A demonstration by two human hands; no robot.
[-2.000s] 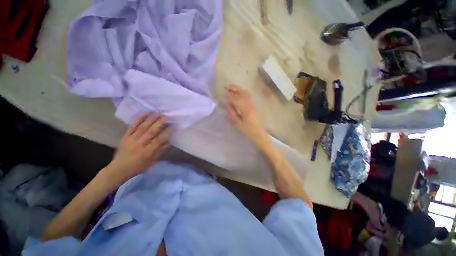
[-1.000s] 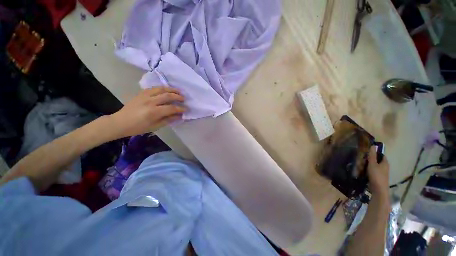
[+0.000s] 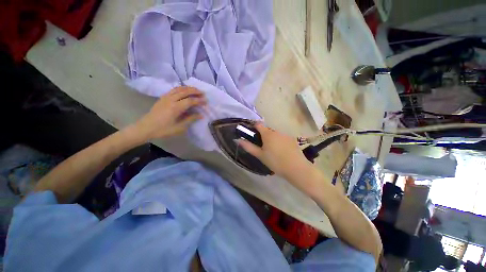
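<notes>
The lilac garment piece (image 3: 202, 42) lies bunched on the pressing table, its near end over the whitish sleeve board (image 3: 288, 199). My right hand (image 3: 274, 151) grips the electric iron (image 3: 240, 143), whose pointed tip faces left at the lilac cloth's near right edge. The soleplate is hidden under the iron's body. My left hand (image 3: 178, 111) is on the cloth's near end, left of the iron tip; its fingers are slightly blurred, and I cannot tell if they pinch the cloth.
A white block (image 3: 312, 108) and the iron rest (image 3: 337, 117) are to the right. A second iron (image 3: 364, 74), shears (image 3: 331, 24) and a wooden stick (image 3: 307, 26) lie on the far side. Blue floral cloth in plastic (image 3: 366, 186) is at right, red cloth (image 3: 37, 26) at far left. The iron's cord runs right.
My right hand has brought the iron from the iron rest leftward to the lilac cloth. The iron rest now shows its brown surface. My left hand stays at the cloth's near end.
</notes>
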